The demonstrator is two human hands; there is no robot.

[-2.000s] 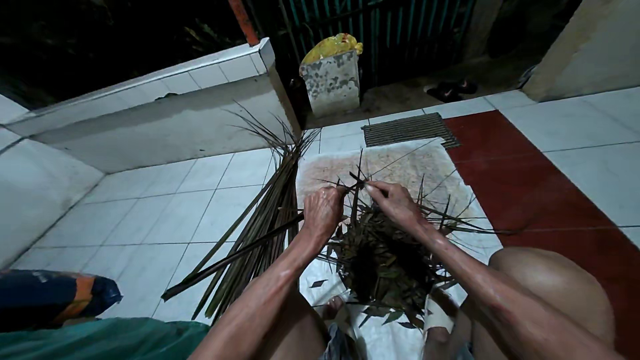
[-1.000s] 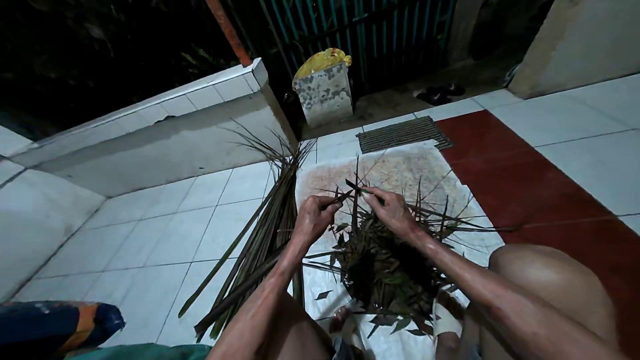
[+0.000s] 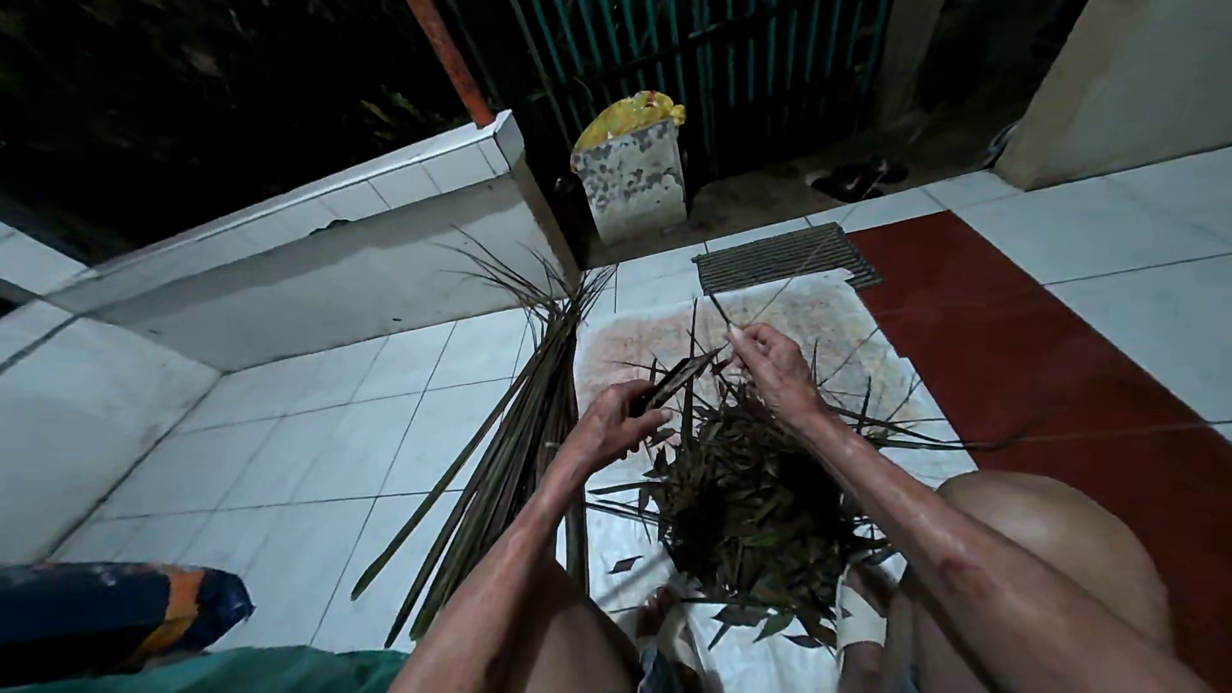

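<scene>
My left hand (image 3: 616, 423) is closed around a dark folded leaf strip (image 3: 679, 378) that points up and right towards the other hand. My right hand (image 3: 773, 369) pinches a thin dark strip between thumb and fingertips, its end sticking up past them. Beneath the right wrist a heap of dark leaf pieces and spiky strips (image 3: 760, 500) lies on a stained white sheet (image 3: 645, 337). To the left of the sheet, a bundle of long narrow palm-like leaves (image 3: 529, 414) lies on the tiles, its thin tips against the low wall.
A ribbed grey mat (image 3: 784, 258) lies beyond the sheet. Past it stands a grey block with a yellow plastic cover (image 3: 635, 183). A low wall (image 3: 337, 260) runs along the left. A dark blue and orange bag (image 3: 125, 616) is at lower left. My knees and feet flank the heap.
My left hand has moved down and away from the right hand, and the folded strip now shows between them. Both hands were close together a second ago.
</scene>
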